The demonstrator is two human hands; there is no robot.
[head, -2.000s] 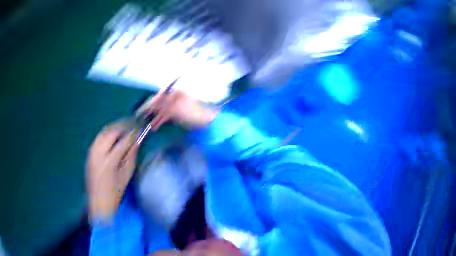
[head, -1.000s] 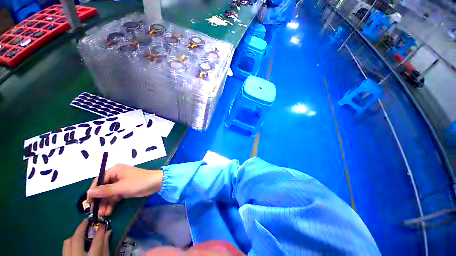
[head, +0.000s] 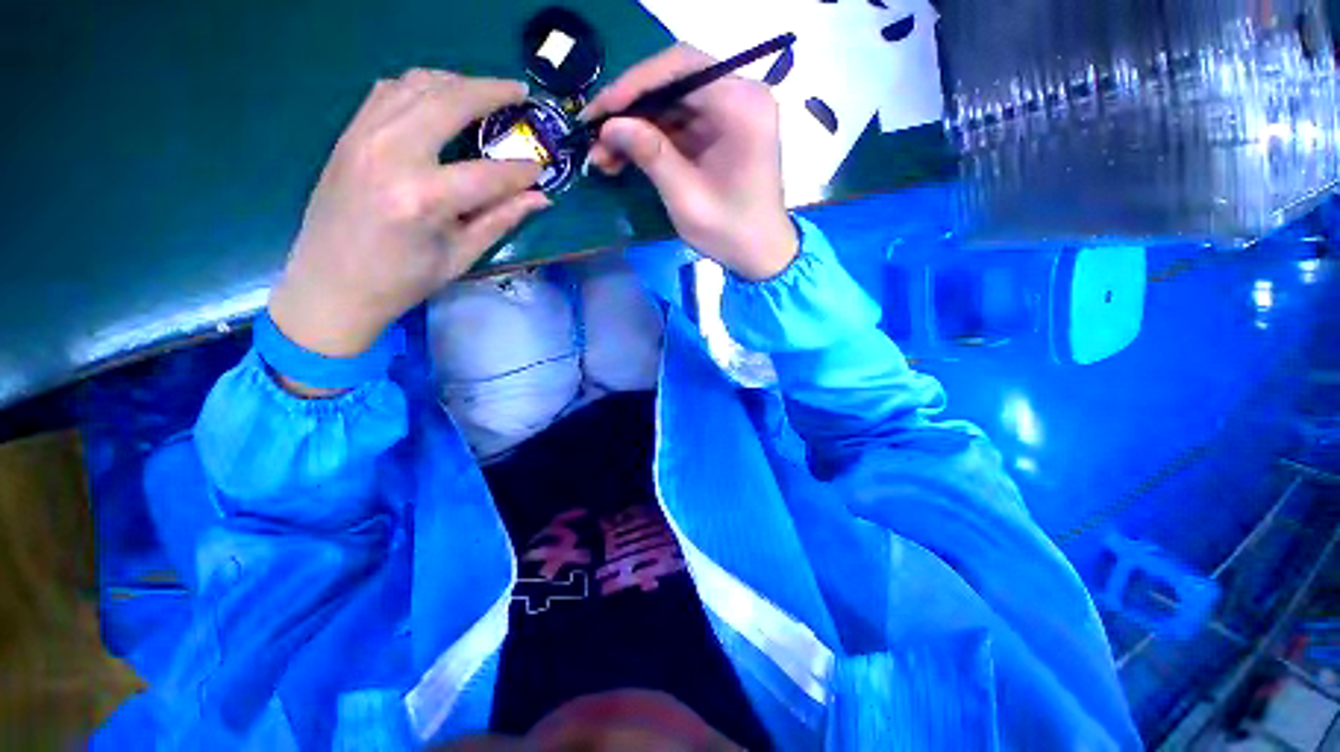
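A small round unit (head: 517, 141) with a shiny rim and gold and silver parts inside is held over the green bench by my left hand (head: 404, 199), thumb and fingers around its edge. A plain black disc, the back cover (head: 563, 50), with a pale square on it lies just beyond, close against the unit. My right hand (head: 703, 154) grips black pen-like tweezers (head: 698, 82). Their tip is at the unit's right side; the exact contact is hidden by my fingers.
White sheets (head: 864, 74) with black crescent pads lie beyond my right hand. A tall stack of clear blister trays (head: 1117, 140) stands at the right. The green bench's (head: 177, 162) front edge runs below my hands. Blue stools (head: 1105, 304) stand on the blue floor at right.
The view has swung down and right, so my hands now show at the top centre. The unit is still in my left hand and the tweezers in my right.
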